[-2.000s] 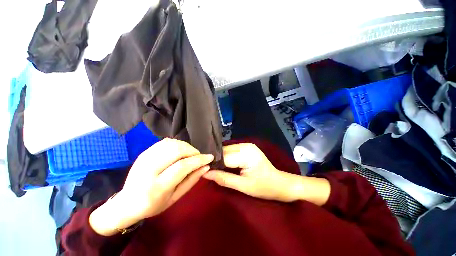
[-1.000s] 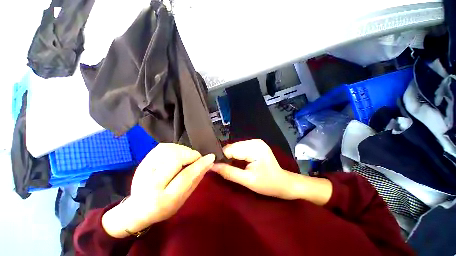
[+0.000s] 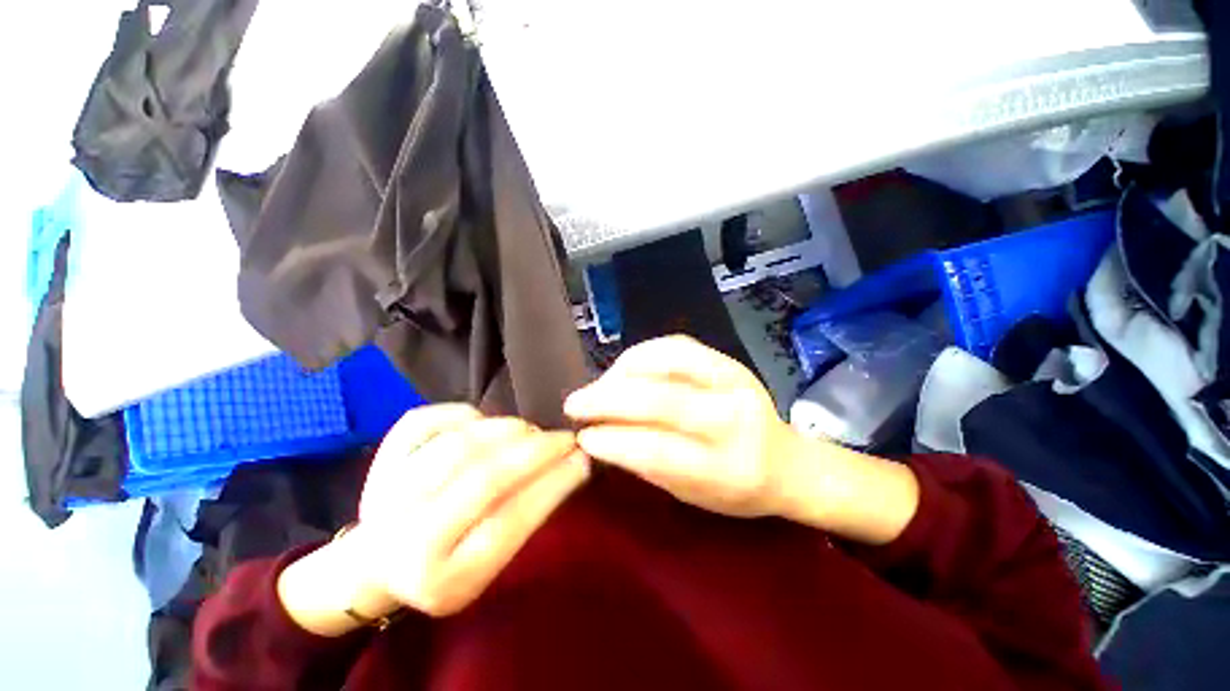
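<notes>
A dark brown garment piece (image 3: 391, 216) hangs over the front edge of the white table and runs down to my lap. My left hand (image 3: 459, 500) and my right hand (image 3: 688, 425) meet at its lower end, fingertips together, pinching the cloth edge. The pinched edge itself is mostly hidden behind the fingers. Another piece of the same dark cloth (image 3: 159, 115) lies at the table's left side.
The white table (image 3: 809, 81) spans the top, with a ruled strip along its front edge. A blue basket (image 3: 243, 412) is below left, another blue basket (image 3: 998, 277) below right. Navy and white garments (image 3: 1106, 432) are heaped at the right.
My right hand has turned and risen a little, its fingers now closing over the cloth end. My left hand has shifted slightly and stays at the edge.
</notes>
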